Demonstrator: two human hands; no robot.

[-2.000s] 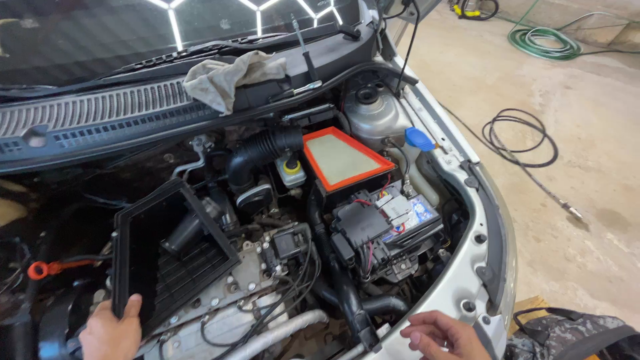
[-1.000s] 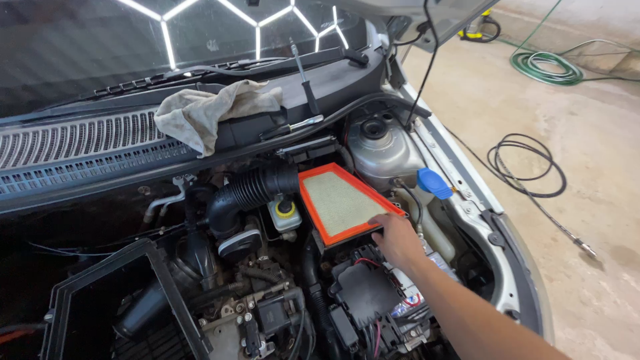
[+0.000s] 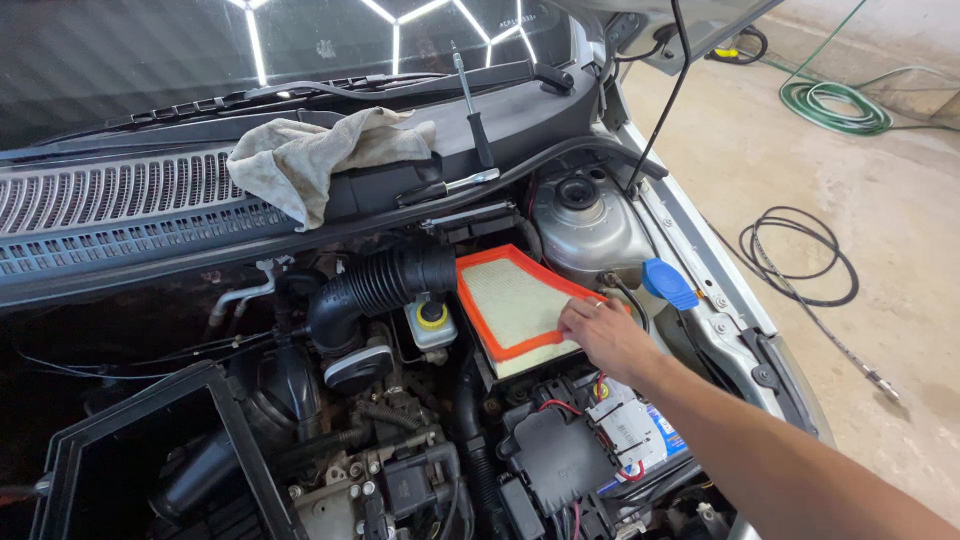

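My right hand (image 3: 598,330) grips the near right corner of an orange-rimmed engine air filter (image 3: 517,304). The filter lies in the lower half of the air filter housing (image 3: 499,384), its near edge raised a little so that the pale pleats show beneath the rim. A ribbed black intake hose (image 3: 390,277) ends beside the filter's left side. At the lower left is the black air filter housing cover (image 3: 225,405), tilted over the engine. My left hand is out of view, so whether it holds the cover is hidden.
A grey cloth (image 3: 300,161) and two screwdrivers (image 3: 480,139) (image 3: 450,186) lie on the cowl. The battery (image 3: 664,435) sits below the filter, and a blue reservoir cap (image 3: 670,283) to its right. A thin hood prop or cable (image 3: 671,97) crosses the upper right. Hoses lie on the floor.
My right hand has moved from the fender side up to the filter and taken hold of its corner. My left hand, on the housing cover two seconds ago, has left the view. The filter's near edge has risen.
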